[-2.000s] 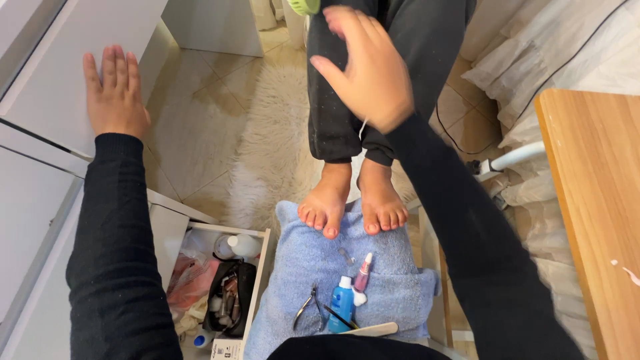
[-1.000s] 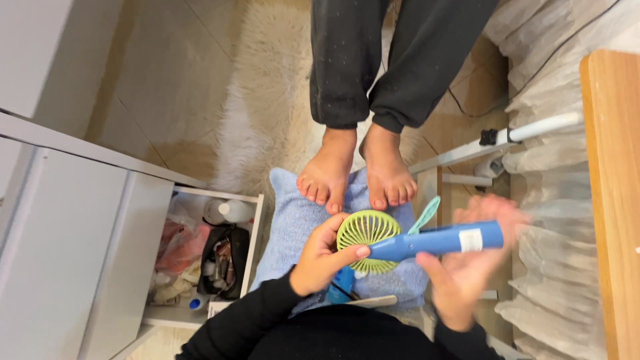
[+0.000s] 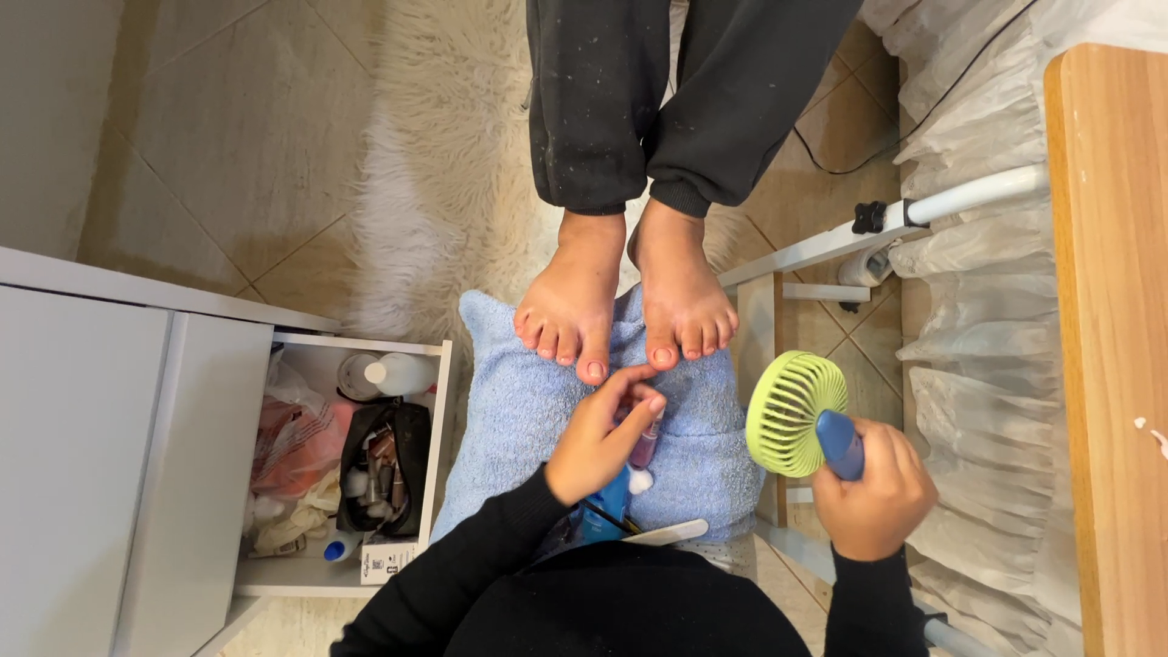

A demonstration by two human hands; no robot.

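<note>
My right hand (image 3: 874, 488) grips the blue handle of a small handheld fan (image 3: 798, 415) with a green grille, right of the towel. My left hand (image 3: 607, 433) is over the light blue towel (image 3: 511, 392), fingertips by the big toes of another person's bare feet (image 3: 570, 301); whether it touches them I cannot tell. Its fingers are bent and apart, and nothing shows in them. A pink nail polish bottle (image 3: 644, 447) lies partly behind that hand. Nearer me on the towel are a cotton ball (image 3: 641, 480), a blue bottle (image 3: 604, 506) and a pale nail file (image 3: 668, 533).
An open white drawer (image 3: 444, 411) on the left holds a black pouch (image 3: 406, 465), bottles and plastic bags. A wooden tabletop (image 3: 1118, 319) and a white metal frame (image 3: 976, 190) stand right, before a sheer curtain (image 3: 967, 401). A shaggy rug (image 3: 429, 182) lies beyond the towel.
The fan was in both hands across the towel a second ago; my right hand now has it at the right. My left hand has let go of it and moved to the toes.
</note>
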